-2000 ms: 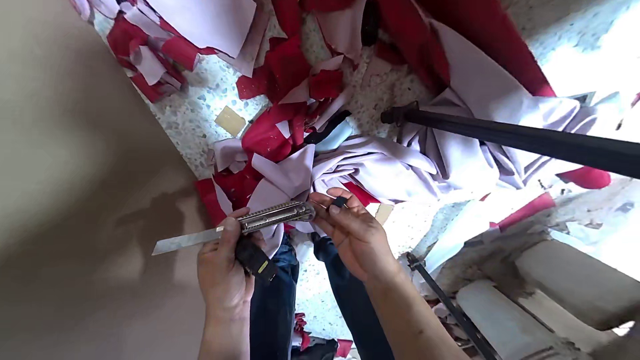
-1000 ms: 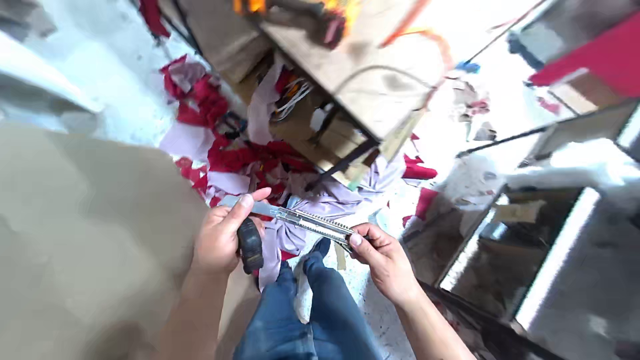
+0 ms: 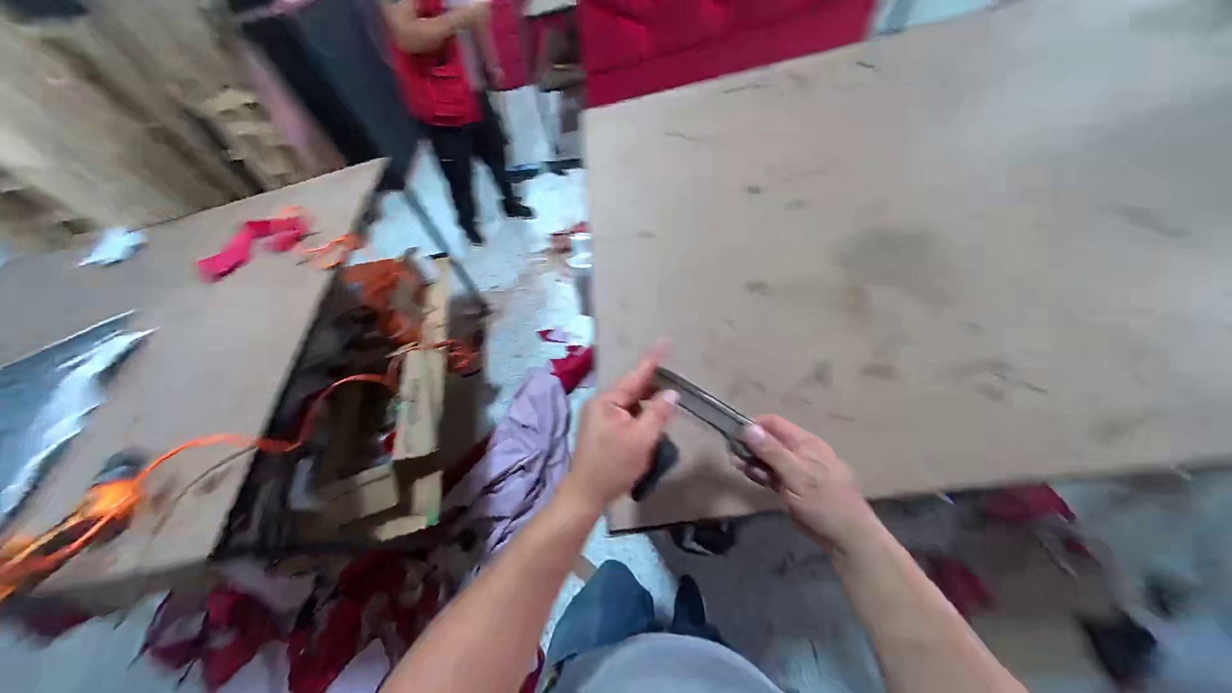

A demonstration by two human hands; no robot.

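A metal utility knife (image 3: pixel 707 404) is held between my two hands, over the near left corner of a large tan worktable (image 3: pixel 770 241). My left hand (image 3: pixel 616 438) has its thumb and fingers at the knife's far left end. A dark object (image 3: pixel 656 469), blurred, is also in that hand, below the fingers. My right hand (image 3: pixel 804 472) grips the lower right end of the knife. Whether any blade shows is hidden by the blur and my left fingers.
A second table (image 3: pixel 279 318) at left bears an orange cord (image 3: pixel 217 440) and cloth scraps. Below it stand cardboard pieces (image 3: pixel 421 404). Lilac fabric (image 3: pixel 525 452) lies on the floor in the aisle. A person in a red vest (image 3: pixel 448 82) stands beyond. Red fabric (image 3: pixel 712 38) covers the worktable's far end.
The view has swung up and round to the tables. The long pale blade strip seen sticking out past my left hand two seconds ago no longer shows. My right hand has moved to the knife's other end.
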